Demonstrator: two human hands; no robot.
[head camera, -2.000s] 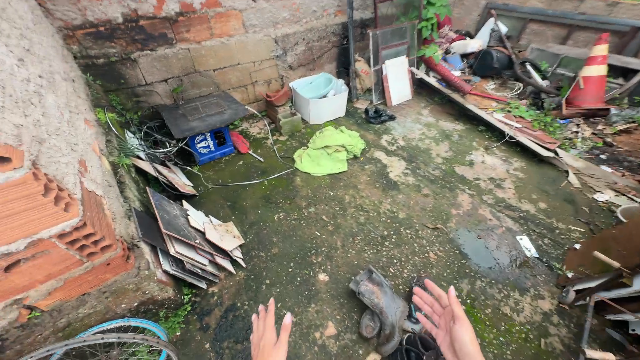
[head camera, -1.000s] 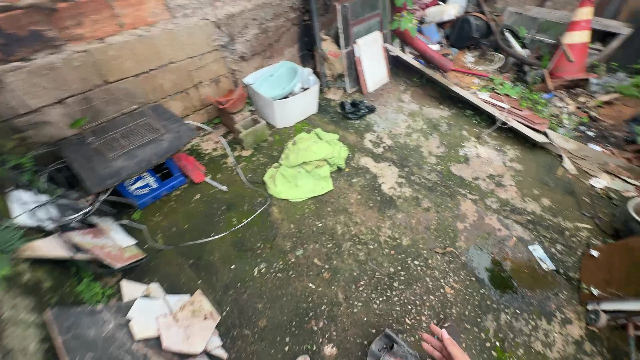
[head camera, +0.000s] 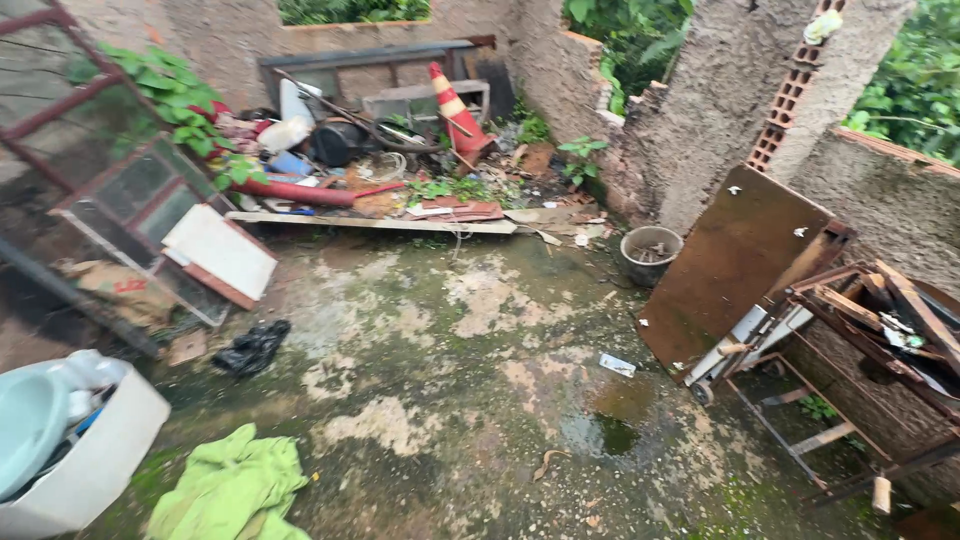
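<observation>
Neither of my hands shows in the head view now. A lime-green cloth (head camera: 236, 487) lies crumpled on the mossy concrete floor at the lower left. Beside it, at the left edge, a white box (head camera: 112, 450) holds a pale blue basin (head camera: 30, 427) and other items. A black plastic bag (head camera: 253, 349) lies behind them. A small white flat piece (head camera: 617, 365) rests near a shallow puddle (head camera: 611, 433). Farther right, a round bucket (head camera: 651, 251) stands by a brown board (head camera: 739, 266) that leans on the wall.
Rubble and an orange striped traffic cone (head camera: 457, 109) fill the back behind a long plank (head camera: 375, 221). Window frames (head camera: 142, 195) and a white panel (head camera: 221, 251) lean at the left. A rusty metal frame (head camera: 795, 427) loaded with wood scraps stands at the right.
The view has swung up and to the right. Both hands showed two seconds ago and one hand a second ago; both are now out of view.
</observation>
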